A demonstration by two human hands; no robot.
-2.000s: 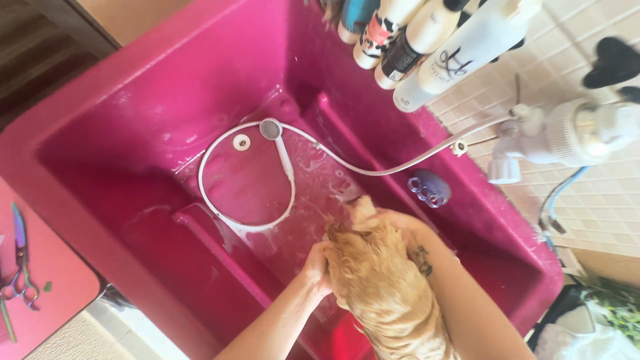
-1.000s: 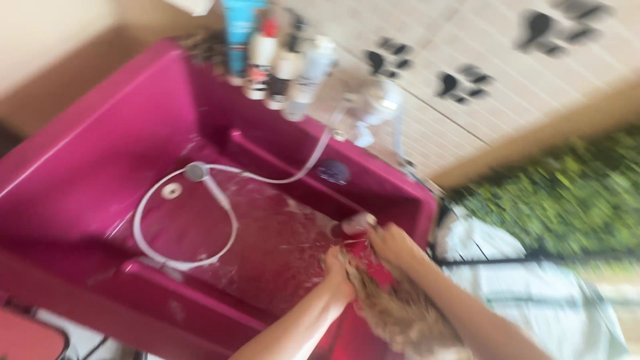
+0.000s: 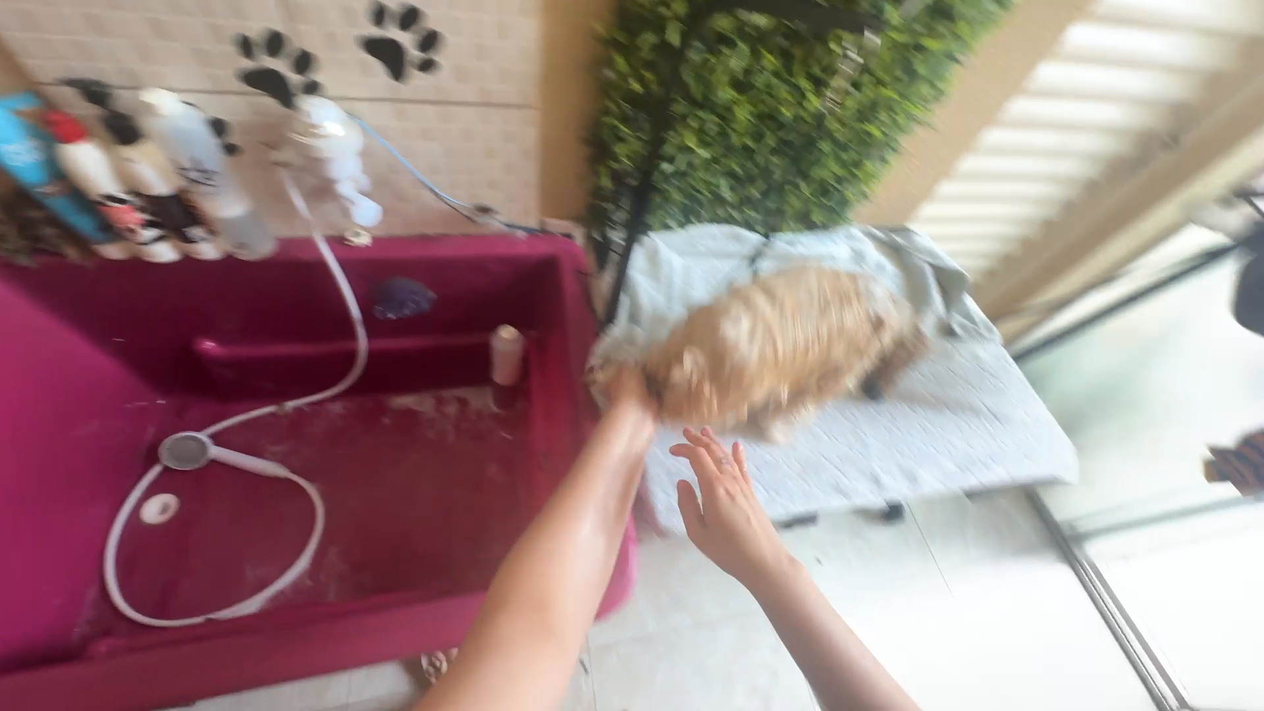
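A wet, curly-haired tan dog [image 3: 780, 341] stands or crouches on a pale blue towel [image 3: 918, 434] spread over a table beside the tub. My left hand [image 3: 627, 390] is at the dog's head end, near the towel's left edge; dog and hand are blurred, and whether the fingers grip anything is hidden. My right hand [image 3: 719, 494] is just below the dog, fingers apart, a ring on one finger, holding nothing. In the magenta tub [image 3: 583, 464] lies a white shower head [image 3: 186, 451] with its looped hose [image 3: 346, 286].
Several bottles [image 3: 202, 163] stand on the tub's back ledge beside a white tap [image 3: 331, 138]. A small bottle [image 3: 507, 355] stands inside the tub near a purple rubber brush [image 3: 403, 297]. Green foliage [image 3: 760, 128] covers the wall behind the table. A glass door [image 3: 1136, 395] is at the right.
The dog has moved from the tub onto the towel-covered table at its right. My right hand has come away from the dog. The view has swung to the right.
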